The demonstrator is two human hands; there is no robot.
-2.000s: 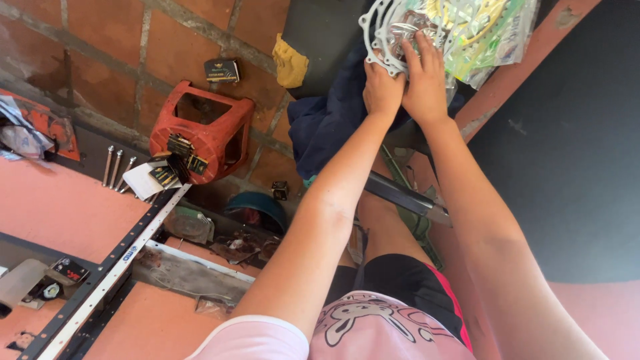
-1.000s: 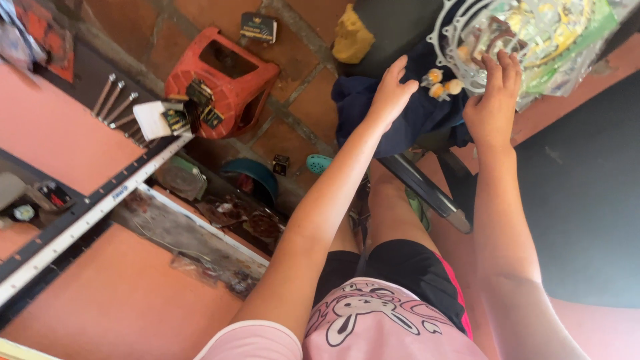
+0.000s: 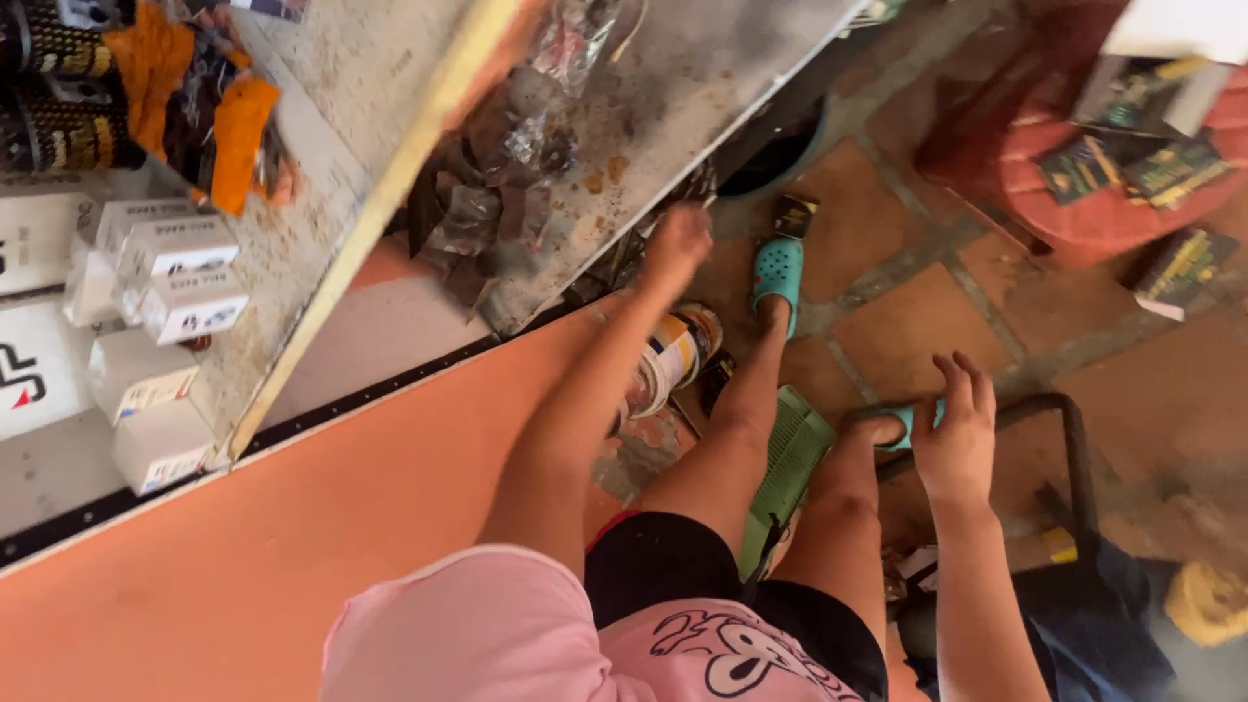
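My left hand [image 3: 680, 244] is stretched forward over the edge of a stained metal shelf [image 3: 624, 146], beside small parts and a dark bucket [image 3: 780, 146]. Its fingers are blurred, and whether they hold anything cannot be told. On the right, my right hand [image 3: 957, 429] hangs above the tiled floor near a turquoise clog [image 3: 912, 426], its fingers apart and nothing in them. Dark plastic packets [image 3: 473, 219] lie on the shelf to the left of my left hand.
A red plastic stool [image 3: 1053, 195] bears small dark boxes [image 3: 1175, 171]. White cardboard boxes [image 3: 190, 263] stand on the left shelf. Below are plastic tubs [image 3: 682, 346], a green plastic basket [image 3: 795, 448] and a black metal frame [image 3: 1068, 439] with dark blue cloth [image 3: 1102, 624].
The view has swung far to the left. Both hands were at the white ring-shaped gaskets and plastic bags; they have left them, my left hand now at the shelf, my right over the floor.
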